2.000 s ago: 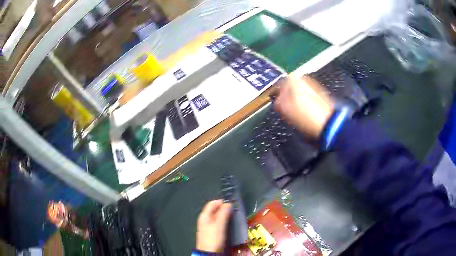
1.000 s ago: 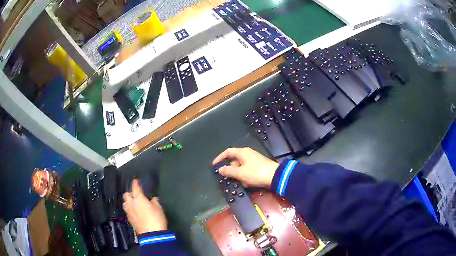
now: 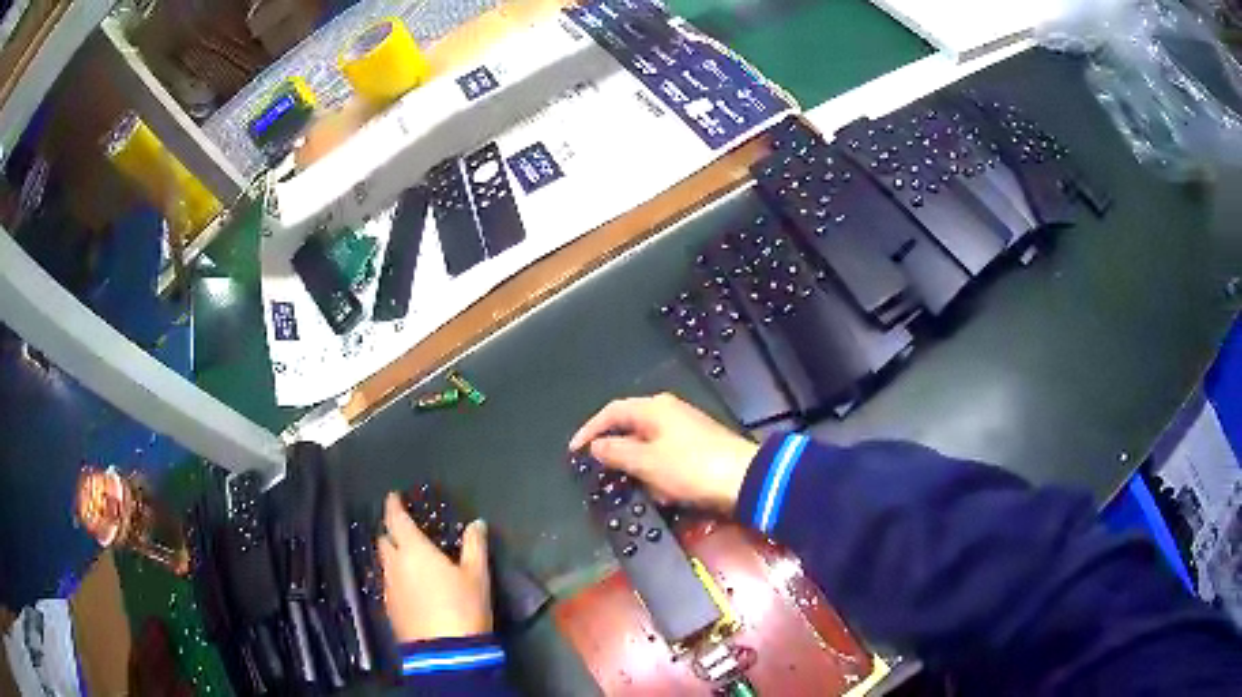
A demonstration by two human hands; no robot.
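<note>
A black remote control (image 3: 663, 579) lies on the red-brown board (image 3: 613, 640), its buttons at the far end and its plain end by a small metal and yellow contact piece (image 3: 719, 659). My right hand (image 3: 667, 447) holds its button end, thumb and fingers on it. My left hand (image 3: 433, 579) is over another black remote (image 3: 515, 588) beside the left row of remotes (image 3: 293, 586). Its fingers rest on or around that remote, whose middle is hidden under the hand.
A fan of remotes (image 3: 831, 238) lies at right on the dark mat. Small green batteries (image 3: 450, 394) lie near the wooden board edge (image 3: 545, 289). Several black bars lie on the printed sheet (image 3: 586, 177). Yellow tape (image 3: 384, 60) stands behind; a clear bag (image 3: 1158, 95) is far right.
My left hand has moved slightly right, with a remote now showing under it. My right hand stays on the remote at the board. Two seconds ago it was over the right stack.
</note>
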